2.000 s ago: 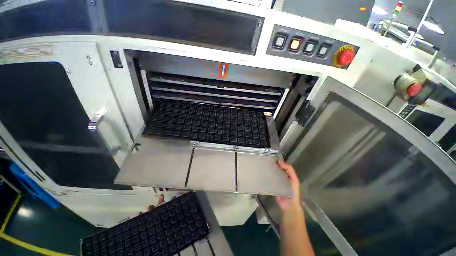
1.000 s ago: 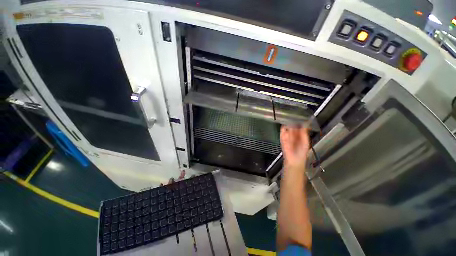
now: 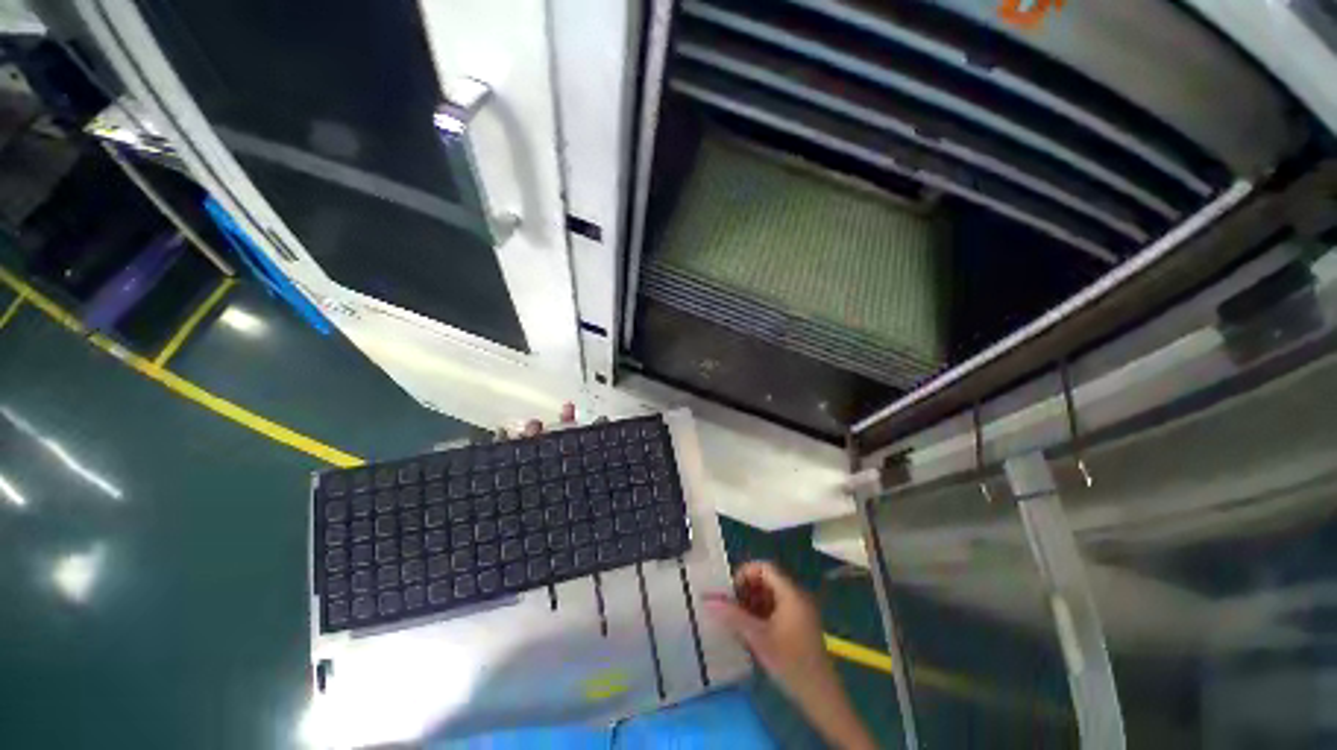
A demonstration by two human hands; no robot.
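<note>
A silver metal tray plate (image 3: 645, 630) is in front of me at the lower middle, with a black component tray (image 3: 506, 520) lying on its far part. Fingertips of my left hand (image 3: 553, 424) show at the plate's far edge; the rest of that hand is hidden by the plate. My right hand (image 3: 774, 623) is at the plate's right edge with curled fingers. Whether it grips the edge is unclear. The tray feeder magazine (image 3: 938, 132) stands open beyond, with horizontal slots and a yellowish tray (image 3: 799, 242) on a stack inside.
The feeder door (image 3: 1173, 586) stands open at the right. A closed white door with a dark window and silver handle (image 3: 477, 161) is at the upper left. Green floor (image 3: 161, 542) with yellow lines lies left. A blue item (image 3: 264, 264) leans near the machine.
The plate my right hand pushed into the magazine is no longer sticking out. My right hand has moved down to the right edge of the held plate. The view has turned downward and closer.
</note>
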